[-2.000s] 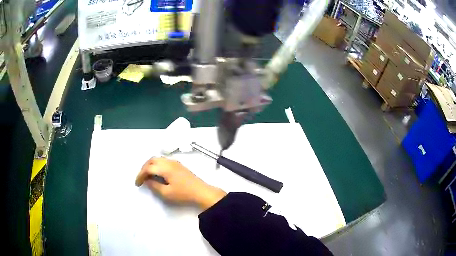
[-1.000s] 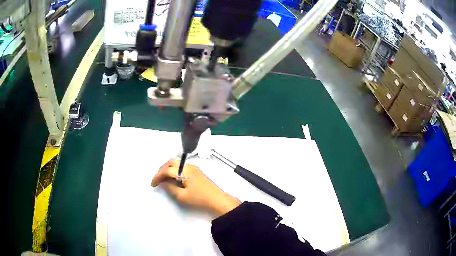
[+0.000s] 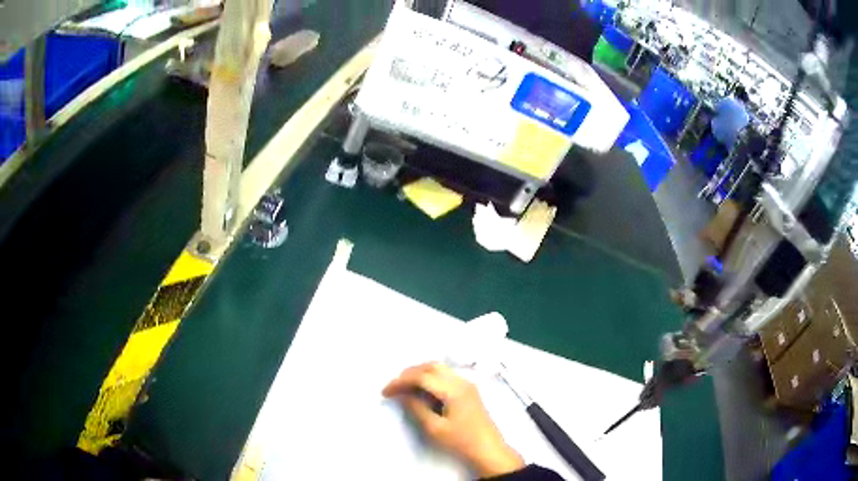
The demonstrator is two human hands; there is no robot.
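My right hand point(image 3: 452, 413) rests palm down on the white mat point(image 3: 329, 376), fingers curled. A small dark patch shows between its fingers; whether it grips anything is unclear. No part on the mat can be made out against the white. The mallet, with white head point(image 3: 486, 327) and black grip point(image 3: 564, 442), lies just right of the hand. The auto-feed screwdriver point(image 3: 659, 385) hangs at the right, tilted and blurred, its thin tip pointing down-left over the mat, apart from my hand. My left hand is not in view.
A white screw feeder point(image 3: 461, 85) with a blue display stands at the back. A clear cup point(image 3: 382, 163), yellow pad point(image 3: 431, 198) and crumpled tissue point(image 3: 494, 228) lie by it. A cream post point(image 3: 226, 131) and yellow-black tape point(image 3: 160, 315) edge the left. Cartons point(image 3: 800, 348) stand right.
The view has turned left and tilted. The screwdriver has gone from over my right hand to the right side of the picture. The hand keeps its curled pose beside the mallet.
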